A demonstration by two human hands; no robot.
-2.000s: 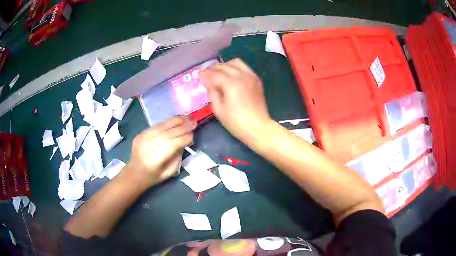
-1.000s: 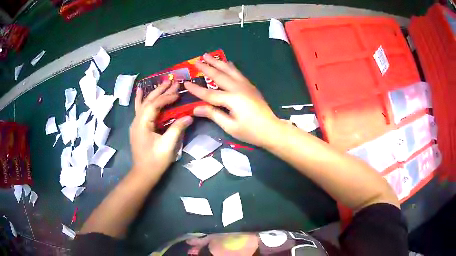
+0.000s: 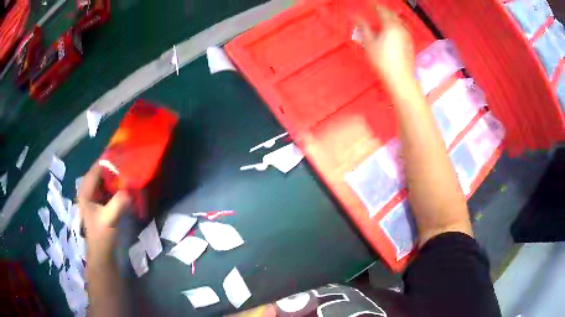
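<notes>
My left hand (image 3: 102, 207) is at the left, thumb and fingers closed on the near end of a red retail box (image 3: 145, 145). The box is tilted and blurred, and its printed face is not readable. My right hand (image 3: 387, 46) is over the upper part of the red component tray (image 3: 322, 74). Its fingers are blurred and a small white piece shows beside them; I cannot tell if they hold it. Bagged devices (image 3: 375, 176) lie in the tray's lower and right pockets, some partly behind my right forearm.
White backing paper scraps (image 3: 220, 235) and thin red strips lie on the dark green table, with a larger scatter at the left. A pale grey rail (image 3: 124, 86) curves behind. Red cartons (image 3: 56, 65) lie beyond it. Stacked red trays (image 3: 495, 80) stand at the right.
Both hands were together on the box. My left hand now holds it alone, lifted and turned at the left. My right hand has moved up and right over the tray. The view has swung right.
</notes>
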